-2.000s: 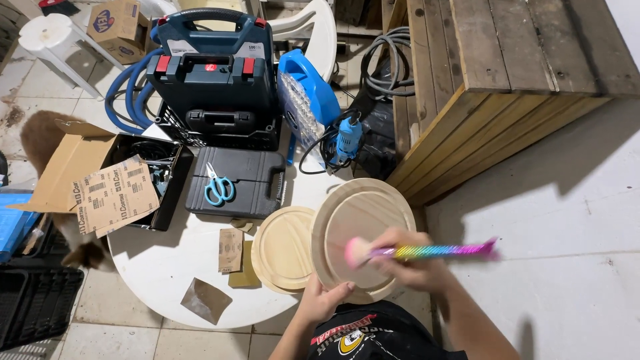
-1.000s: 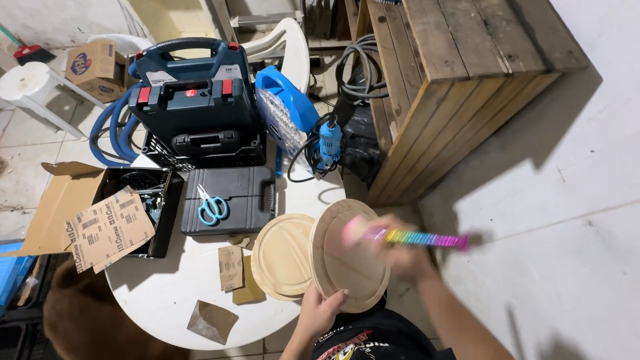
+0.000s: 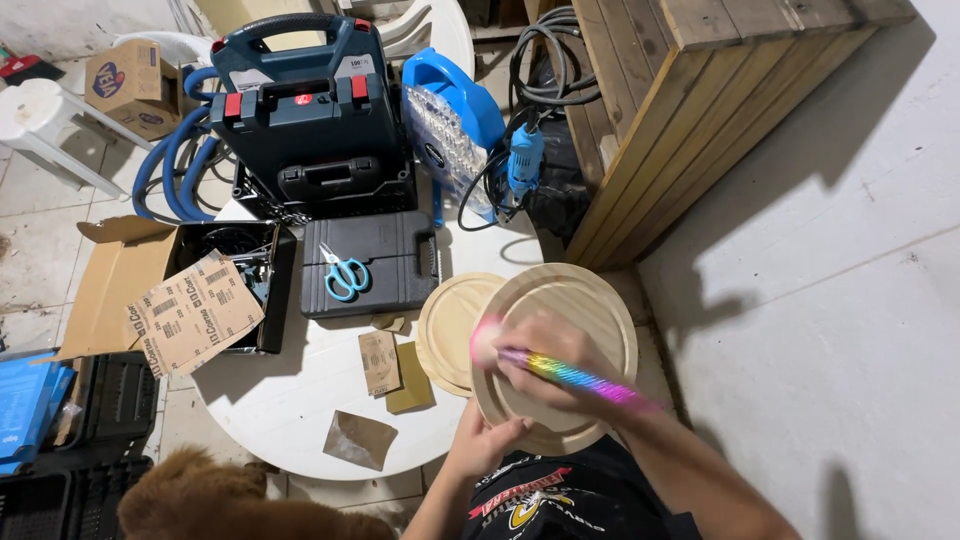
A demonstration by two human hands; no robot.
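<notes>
My left hand [image 3: 487, 439] grips the lower left edge of a round wooden board [image 3: 592, 300] with a grooved rim, tilted above the table. In my right hand [image 3: 551, 360] is a soft brush [image 3: 585, 379] with a twisted rainbow handle; its pink and white bristles, blurred, are over the board's left rim. A second round wooden board [image 3: 450, 322] lies on the white table, partly behind the held one. Left of it lie sandpaper pieces [image 3: 380, 364] and a brown sheet [image 3: 360, 440]. Scissors [image 3: 345, 277] with light blue handles rest on a black case [image 3: 375, 240].
Dark blue tool cases [image 3: 315, 120], a blue organizer [image 3: 450, 112] and a blue rotary tool [image 3: 523, 161] with its cord are at the back. An open cardboard box [image 3: 120, 285] is at left, a slatted wooden crate [image 3: 697, 112] at right. A brown furry animal [image 3: 225, 502] is below the table.
The brush has moved from the middle of the held board to its left rim. The furry animal has moved from the left side to the table's near edge.
</notes>
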